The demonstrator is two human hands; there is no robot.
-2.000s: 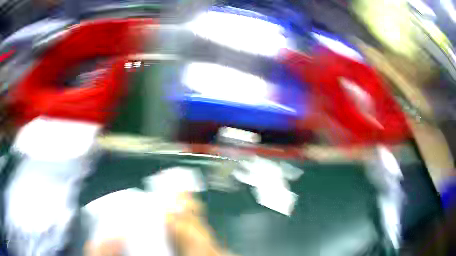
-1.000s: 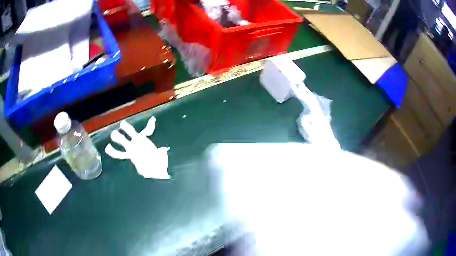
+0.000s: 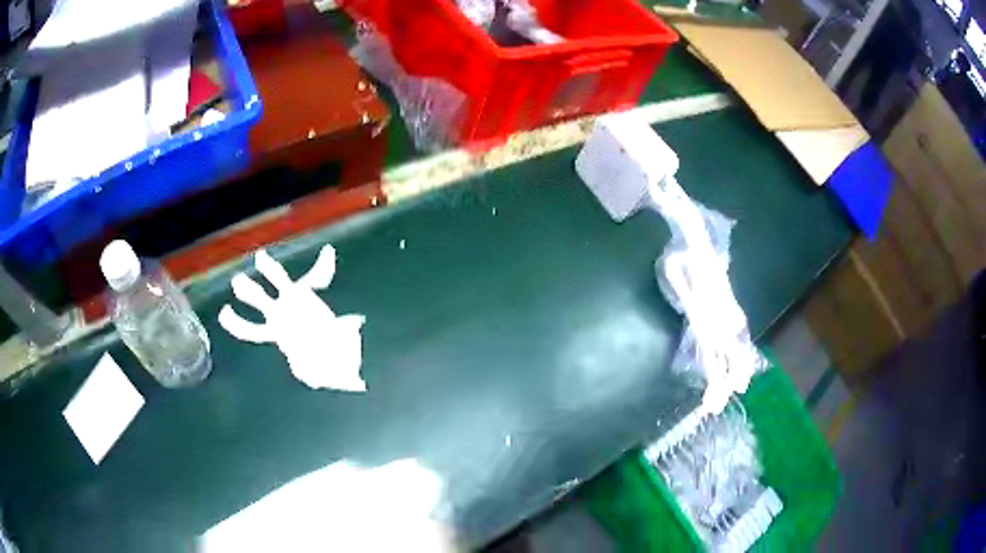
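Observation:
A white power strip block point(image 3: 625, 173) stands at the back right of the dark green bench, possibly more than one together. Its cord in a clear plastic bag point(image 3: 703, 270) runs toward the bench's front edge. A white glove point(image 3: 308, 329) lies alone with its fingers spread, left of the middle. An overexposed white shape point(image 3: 335, 513) is cut off by the bottom edge; I cannot tell whether it is a sleeve or an object. I can make out neither my left hand nor my right hand.
A clear bottle point(image 3: 162, 324) stands behind a white card point(image 3: 104, 408) at the left. A blue tray point(image 3: 141, 173) and red crate point(image 3: 584, 81) are behind the bench. Cardboard point(image 3: 768, 81) lies at the back right. A green bin point(image 3: 805, 454) holds bagged strips below the front edge.
The view has steadied from the blur. Since one second ago, the large white shape at the lower right is gone, uncovering the green bin, and a smaller white shape shows at the bottom left.

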